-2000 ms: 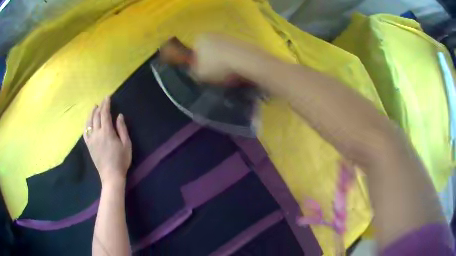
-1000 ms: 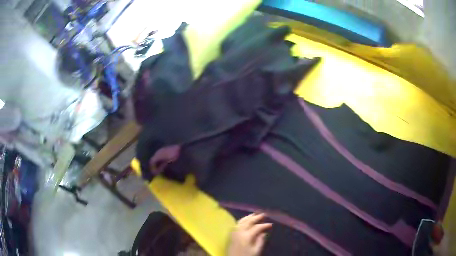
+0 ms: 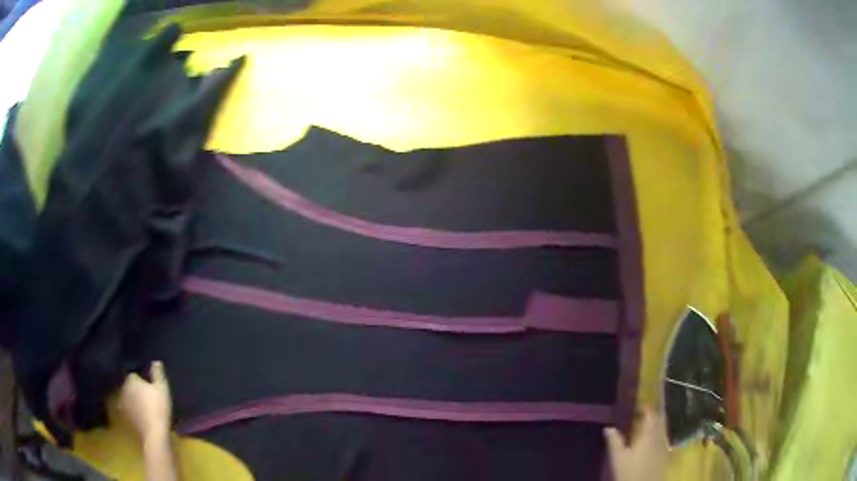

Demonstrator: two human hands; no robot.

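The dark garment panel (image 3: 423, 362) lies wrong side up on the yellow-covered table. Three purple seam strips run lengthwise, the middle one with a wider vent step (image 3: 573, 313), and a purple hem band (image 3: 628, 282) crosses the right end. My left hand (image 3: 148, 404) is at the lower left, beside the crumpled cloth. My right hand (image 3: 639, 453) is blurred at the hem's lower corner. Whether either hand grips cloth is unclear. The steam iron (image 3: 693, 380) rests right of the hem, out of my hands.
Crumpled black garment pieces (image 3: 103, 225) lie at the left, partly over the panel's end. The yellow table cover (image 3: 348, 80) shows behind the panel. A hose or cord (image 3: 738, 453) leaves the iron. Yellow-green cloth (image 3: 822, 376) is at the far right, with grey floor beyond.
My right hand has let go of the iron, which now rests at the right. My left hand has moved from the panel to its left end. The view has shifted, showing the panel lying crosswise.
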